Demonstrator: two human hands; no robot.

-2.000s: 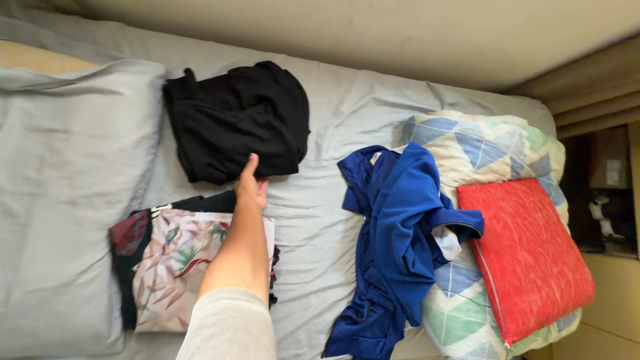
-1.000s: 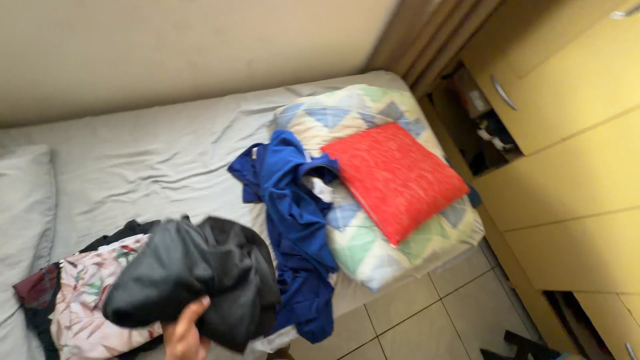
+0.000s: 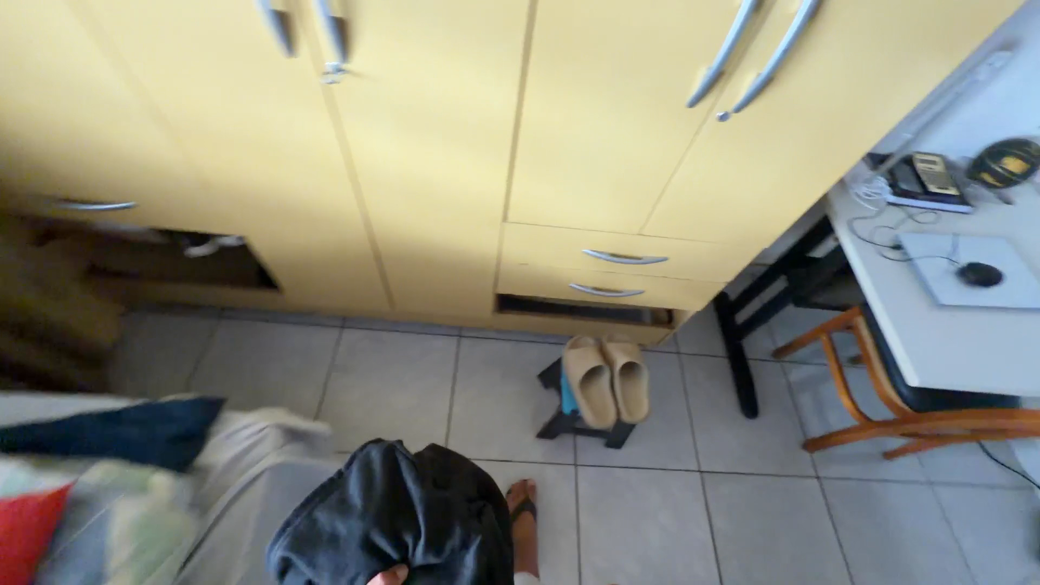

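Note:
A bundled black garment [image 3: 398,520] fills the lower middle of the head view, above the floor and beside the bed. My left hand [image 3: 390,575] grips it from below; only a fingertip shows on the dark cloth at the bottom edge, and the rest of the hand is hidden or out of frame. My right hand is not in view. At the lower left, a dark blue cloth [image 3: 122,429] and part of a red cushion [image 3: 28,528] lie on the bed beside patterned bedding [image 3: 138,504].
A pale yellow wardrobe [image 3: 431,146] spans the back, with an open compartment [image 3: 179,260] low on the left. Tan slides [image 3: 605,382] sit on a small black stool [image 3: 561,422]. A wooden chair [image 3: 845,390] stands by a white desk [image 3: 934,325] at right. My sandaled foot [image 3: 524,516] is on the tiles.
The view has swung far right from the bed to the wardrobe and desk. Two seconds ago the black garment lay on the bed under my hand; it is now lifted and held away from there.

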